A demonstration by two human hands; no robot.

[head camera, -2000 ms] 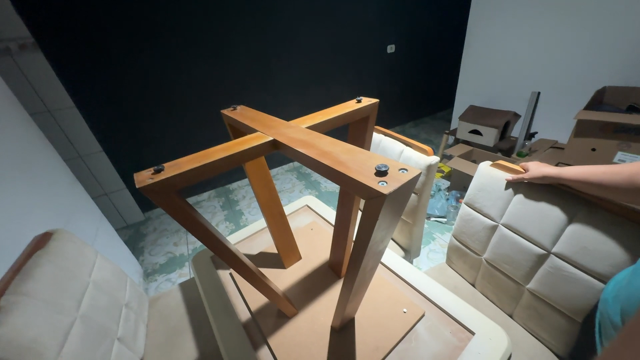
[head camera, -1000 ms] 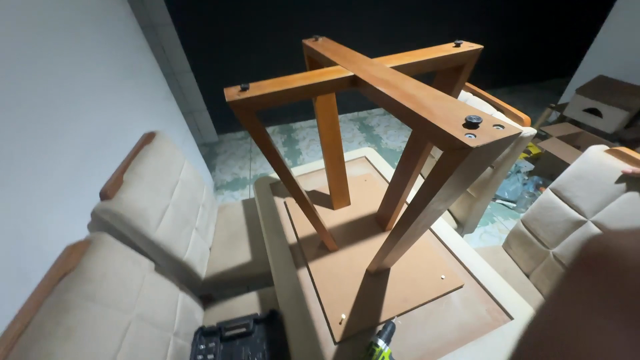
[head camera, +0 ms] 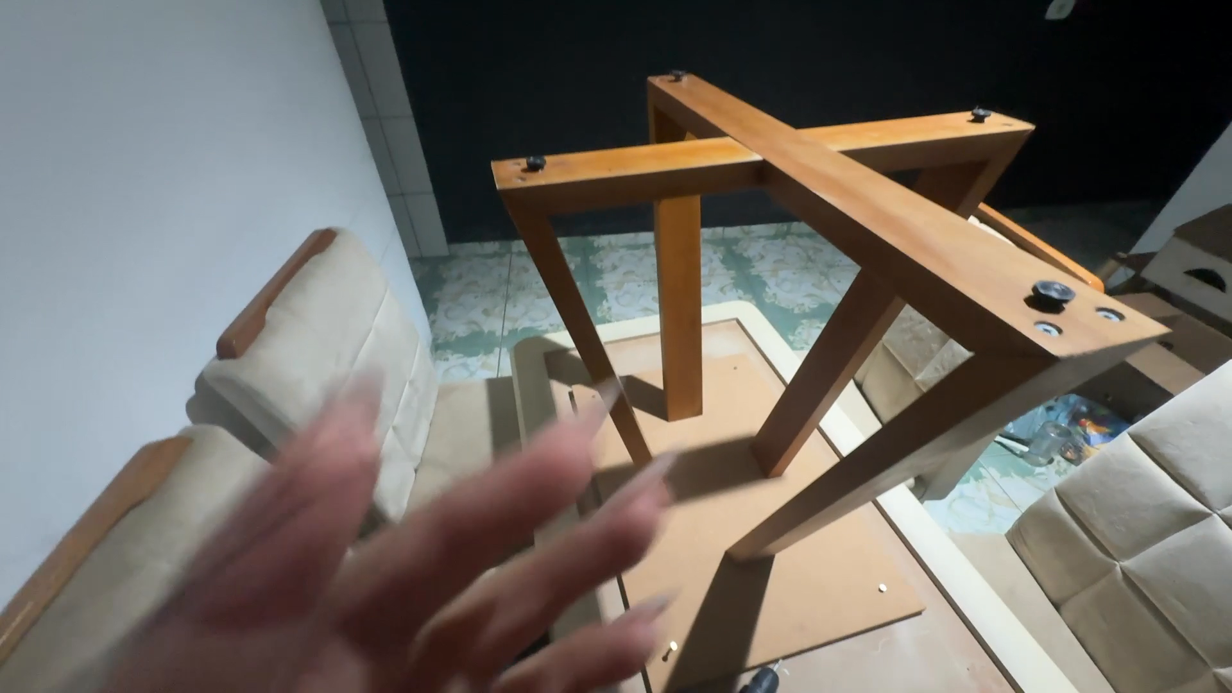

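My left hand (head camera: pixel 462 558), blurred and close to the camera, reaches in from the lower left with its fingers spread and nothing in them. My right hand is out of view. Beyond the fingers stands an upside-down wooden table base (head camera: pixel 808 173), with crossed beams on top and slanted legs. Black levelling feet, one of them a near foot (head camera: pixel 1052 295), sit at the beam ends. The legs rest on a brown board (head camera: pixel 818 597) on a cream-edged tabletop (head camera: pixel 924 539). Two small screws, one a brass-coloured screw (head camera: pixel 672 650), stand in the board near its front edge.
Cream padded chairs with wooden top rails flank the tabletop, such as a left chair (head camera: pixel 337 318) and a right chair (head camera: pixel 1136 520). Part of a power tool (head camera: pixel 763 680) shows at the bottom edge. Cardboard boxes (head camera: pixel 1155 337) and plastic bags (head camera: pixel 1059 428) lie at the right.
My left hand has come into view at the lower left. A hand seen earlier on the right chair's back is out of view. The view has shifted.
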